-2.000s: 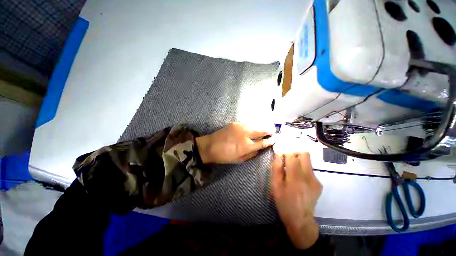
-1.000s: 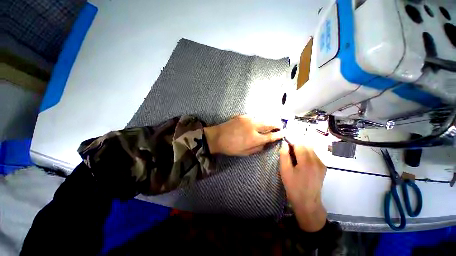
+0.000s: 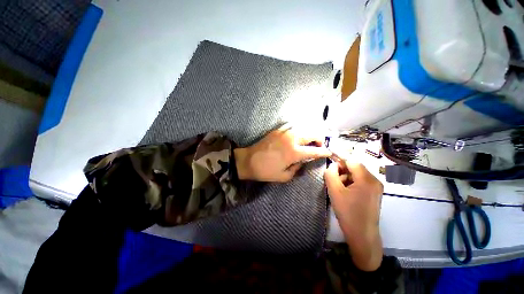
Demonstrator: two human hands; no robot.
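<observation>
A grey ribbed cut panel [image 3: 230, 86] lies flat on the white machine table, its right edge beside the needle area. A narrow dark strip [image 3: 328, 163] shows along that edge between my hands. My left hand [image 3: 278, 155] lies on the panel, palm down, fingertips at the edge just below the presser foot. My right hand [image 3: 353, 186] has its thumb and fingers pinched together at the same edge, on the dark strip. The presser foot and needle [image 3: 328, 139] are small and partly lost in the lamp glare.
The white and blue sewing machine head [image 3: 442, 51] fills the upper right. Blue-handled scissors [image 3: 468, 224] lie at the right, with a small black tool [image 3: 481, 170] above them. A brown tape patch [image 3: 351, 69] is on the head. The table's front edge [image 3: 436, 259] curves below.
My right hand's fingers have gone from spread flat near the edge to pinched at the strip. My left hand remains on the panel. The view has shifted slightly.
</observation>
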